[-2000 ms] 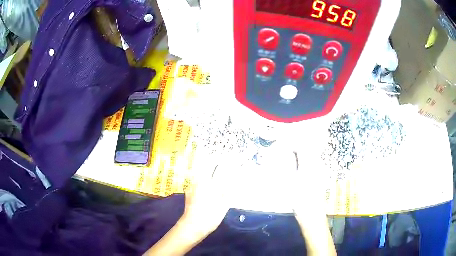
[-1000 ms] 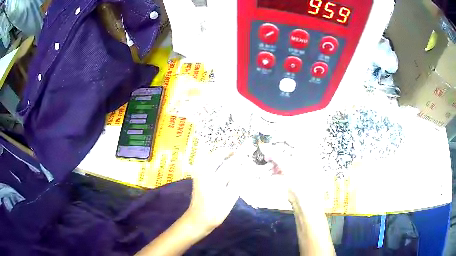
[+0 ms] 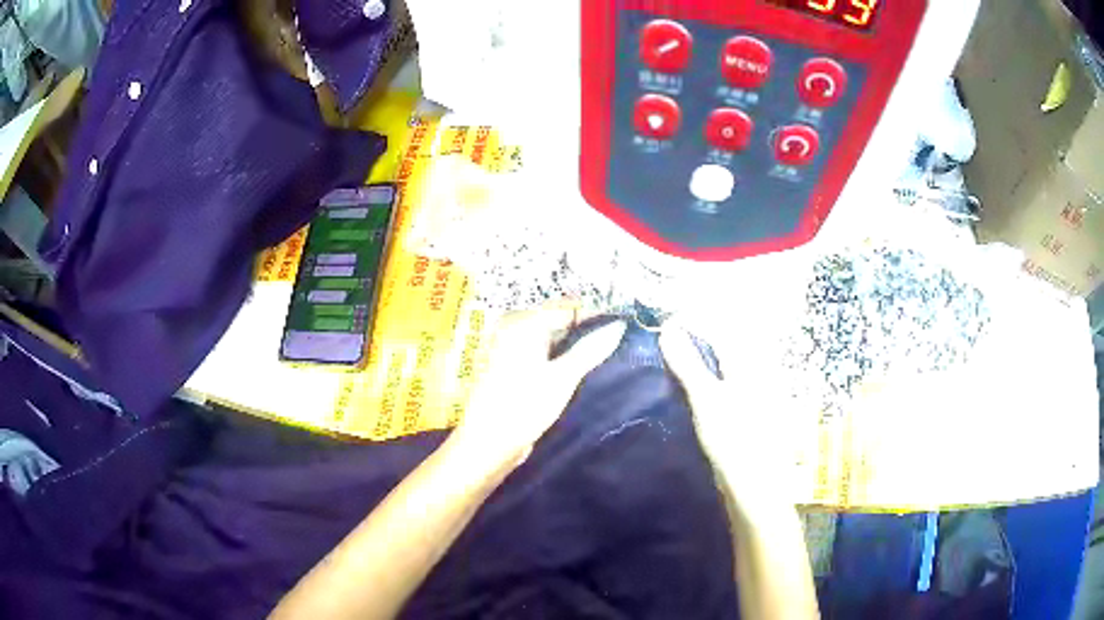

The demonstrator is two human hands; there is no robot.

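The dark navy-purple garment (image 3: 605, 484) lies over the table's front edge, and its far edge reaches up under the machine head. The snap-fastening machine (image 3: 726, 133) stands above it with a red and dark-grey panel. My left hand (image 3: 533, 369) holds the cloth's edge from the left, thumb on top. My right hand (image 3: 702, 388) holds the same edge from the right. The fingertips are close together just below the machine head. The lower die and any button between the fingers cannot be made out in the glare.
Silvery button parts lie in a pile at the right (image 3: 890, 315) and another at the left (image 3: 527, 269). A smartphone (image 3: 343, 276) lies on yellow printed tape (image 3: 418, 363). A purple garment with white buttons (image 3: 170, 206) hangs at left. A cardboard box (image 3: 1047, 182) stands at right.
The garment has come up from the table's front edge to under the machine head, between my hands. Both hands have moved forward and closed on its edge. The view has shifted slightly.
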